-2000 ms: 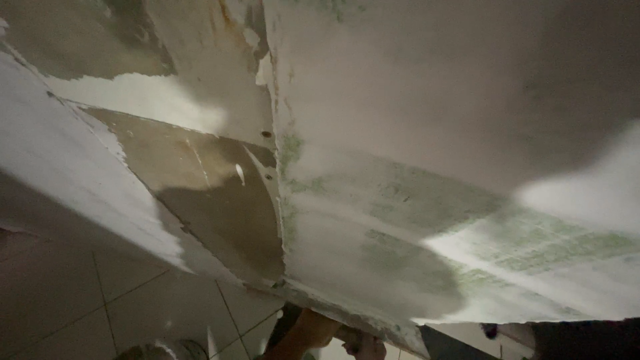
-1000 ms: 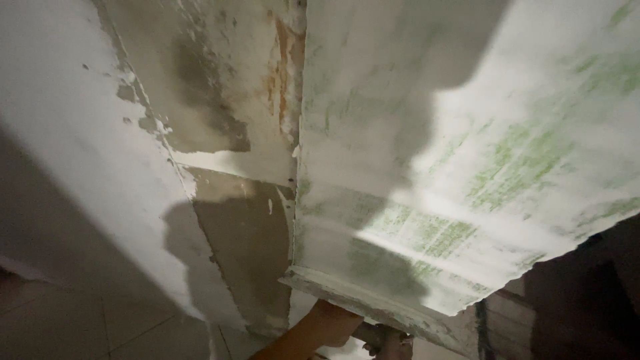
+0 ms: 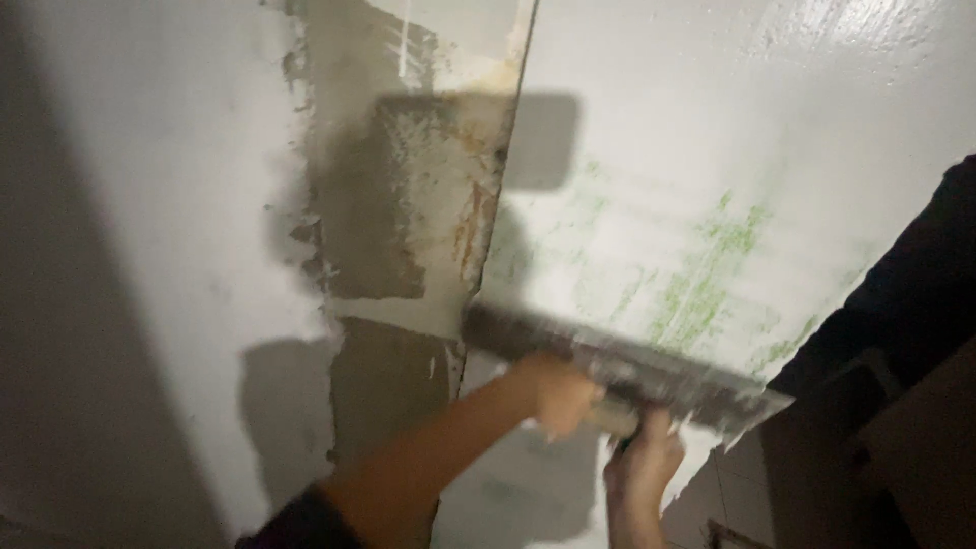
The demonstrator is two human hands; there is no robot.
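Both of my hands grip a wide plastering trowel (image 3: 663,374), its long metal blade laid across the wall panel and slanting down to the right. My left hand (image 3: 560,393) is closed around the handle (image 3: 614,415) near the blade's middle. My right hand (image 3: 648,450) holds the tool just right of that, lower down. White plaster with green patches (image 3: 709,290) coats the panel above the blade. Some white material clings to the blade's lower right part. The hands and blade are blurred.
Left of the panel's vertical edge runs a bare brownish strip (image 3: 393,381) with rough, stained plaster. A white wall (image 3: 206,229) stands further left. Dark shapes lie beyond the panel's ragged right edge, with floor tiles (image 3: 724,488) low at the right. Shadows fall across the surfaces.
The trowel and both hands have moved up the panel from its lower edge, and more of both forearms shows. The view has shifted considerably.
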